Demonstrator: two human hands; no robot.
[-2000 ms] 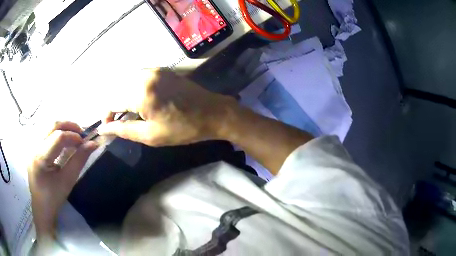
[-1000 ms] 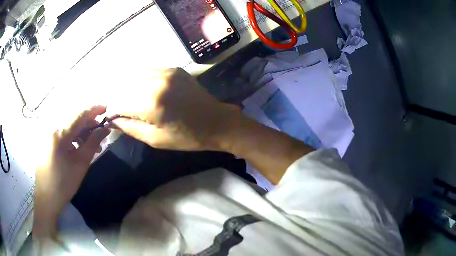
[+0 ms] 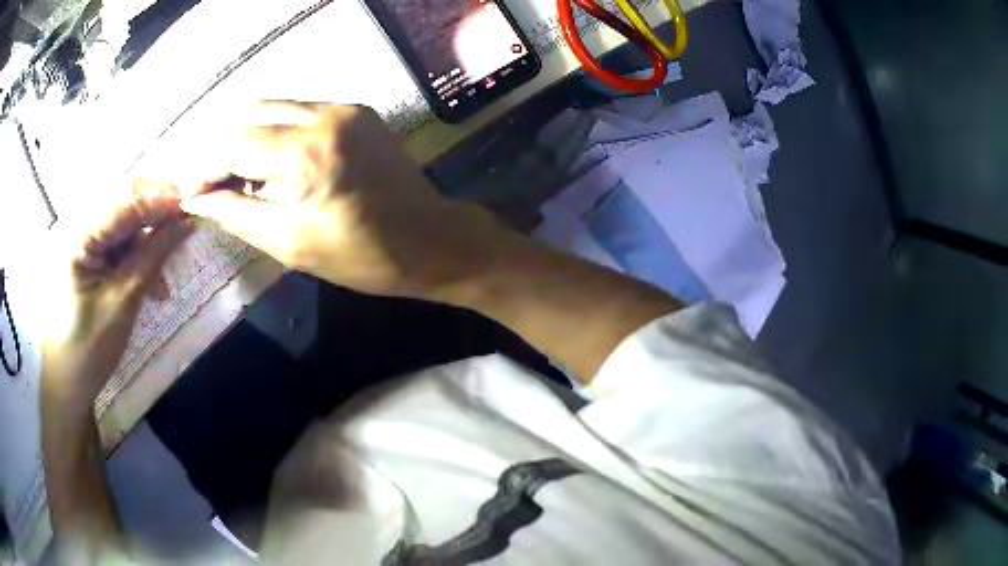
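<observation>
My right hand (image 3: 321, 188) is over the white tabletop, its thumb and fingertips pinched around a short dark strip (image 3: 234, 186), partly washed out by glare. My left hand (image 3: 122, 238) is just left of it with bent fingers, its fingertips close to the right thumb. Glare hides whether the left fingertips grip the strip. A thin dark cord (image 3: 35, 171) lies on the table at the upper left. A black cord loop (image 3: 9, 321) lies at the left edge.
A phone (image 3: 470, 55) with a lit screen lies beyond my right hand, beside red and yellow scissor handles (image 3: 613, 83). White papers (image 3: 696, 199) and crumpled scraps (image 3: 779, 55) are at the right. Black cloth (image 3: 332, 354) lies between table and lap. A printed scale (image 3: 182, 299) runs along the near edge.
Both hands have moved up and away from my body. The left hand has also shifted left, uncovering the printed scale. The phone and scissors sit slightly differently in view.
</observation>
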